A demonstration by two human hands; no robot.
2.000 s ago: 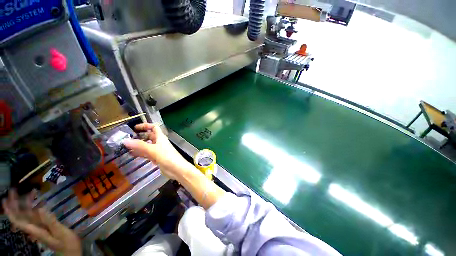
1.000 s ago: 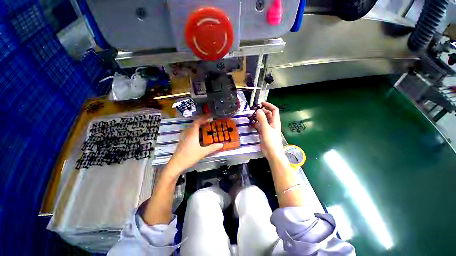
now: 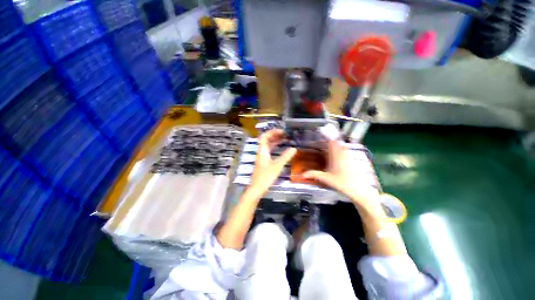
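Note:
The image is blurred by motion. The orange fixture [image 3: 302, 166] sits on the silver slotted table [image 3: 245, 171] between my two hands, partly covered by them. My left hand [image 3: 268, 165] is at its left edge, thumb and fingers apart, with nothing visible in it. My right hand [image 3: 345, 173] is at its right side, thumb over the orange block and fingers raised. Whether it holds a part is too blurred to tell. The dark grey block of the machine [image 3: 305, 130] is just behind and above the fixture. Any black part in the fixture cannot be made out.
Black frames [image 3: 196, 151] lie in rows on the white foam stack [image 3: 188, 205] at left. Blue crates [image 3: 70, 117] are stacked beyond. A yellow tape roll [image 3: 394, 208] sits at the edge of the green conveyor [image 3: 481, 193]. The red button [image 3: 366, 61] is above.
The view has swung left, showing more crates. My right hand has moved from the table's right side, where it held a black part, to the fixture. My left hand stays beside the fixture.

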